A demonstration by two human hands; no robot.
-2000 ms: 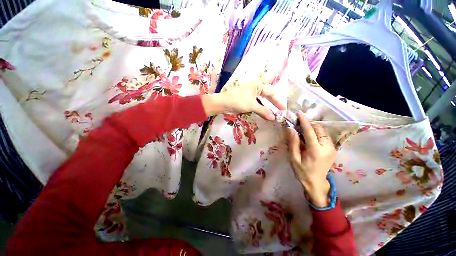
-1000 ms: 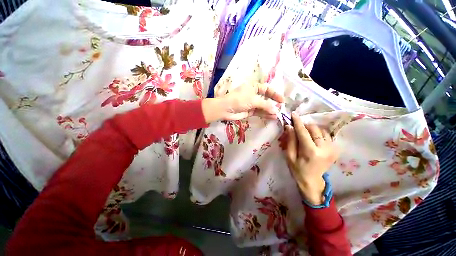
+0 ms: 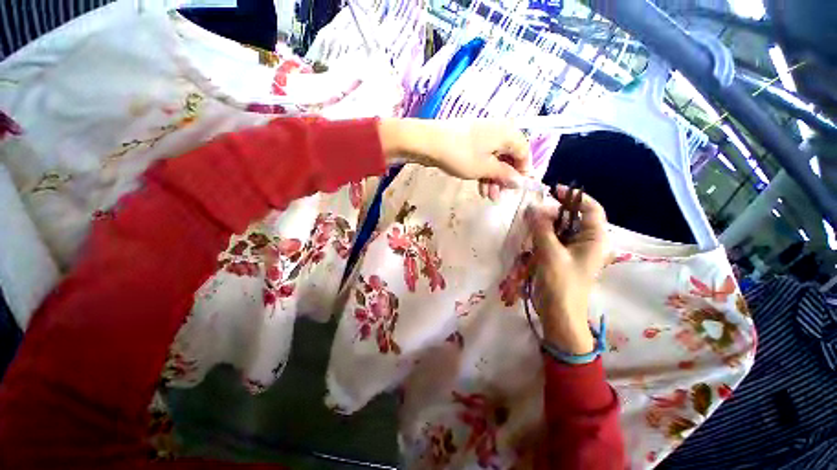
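Note:
A cream floral blouse (image 3: 440,266) hangs from a white plastic hanger (image 3: 633,119). My left hand (image 3: 486,158) pinches the cloth near the neck opening, its fingers closed on the edge. My right hand (image 3: 564,257) is just beside it, with its thumb and fingertips at the same edge. Dark metal thread snips (image 3: 570,211) sit among the right hand's fingers, blades pointing up. A blue cord (image 3: 578,355) loops around the right wrist. Any thread between the fingertips is too fine to tell.
Another floral blouse (image 3: 119,119) hangs at the left, partly behind my left arm. A grey rail (image 3: 684,64) slants overhead at the upper right. Striped garments (image 3: 780,367) hang at the right. A thin rod (image 3: 353,461) shows below the hems.
Both hands have moved up a little with the neck edge. The snips, earlier pointing at the cloth, now stand upright in the right hand. The view has shifted, showing more of the rail.

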